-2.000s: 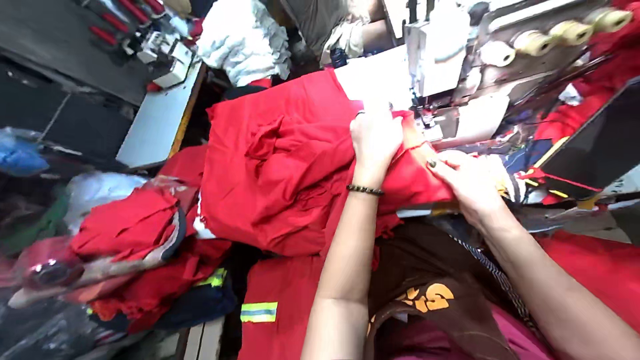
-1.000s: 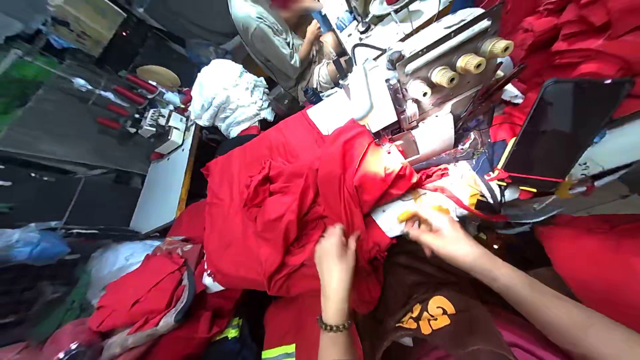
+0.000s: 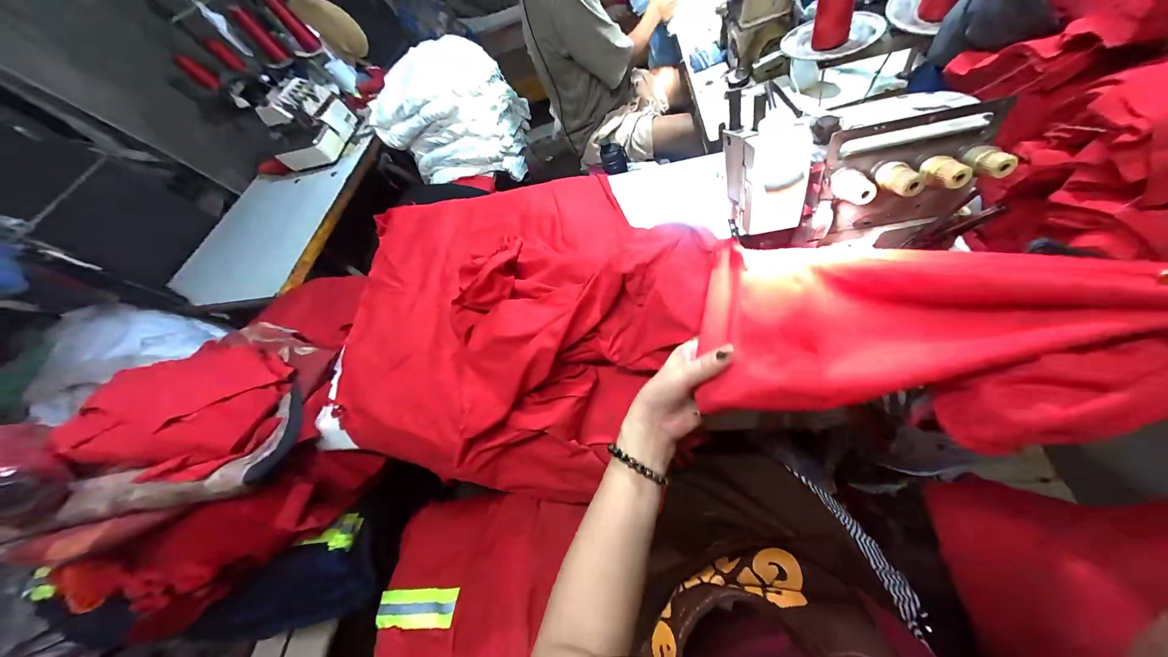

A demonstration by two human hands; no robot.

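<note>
A large red fabric garment (image 3: 511, 338) lies bunched over the sewing table in front of me. My left hand (image 3: 675, 388), with a beaded bracelet at its wrist, pinches the red cloth at a folded seam, thumb on top. From that seam a long red fabric panel (image 3: 867, 328) stretches to the right edge of the view. The lit head of an industrial sewing machine (image 3: 771, 178) stands just behind the seam; the cloth hides its lower part. My right hand does not show.
Thread tension knobs (image 3: 899, 178) line the machine's front. A person (image 3: 593, 73) sits beyond the table. An overlock machine (image 3: 310, 119) with red thread cones and a white fabric pile (image 3: 452, 105) stand back left. Red cloth pieces (image 3: 173, 401) are heaped at left; reflective tape (image 3: 418, 608) crosses red cloth below.
The red panel now extends far right across the machine front. My left hand has closed on its seam, and my right hand, earlier near the cloth's right side, has left the view.
</note>
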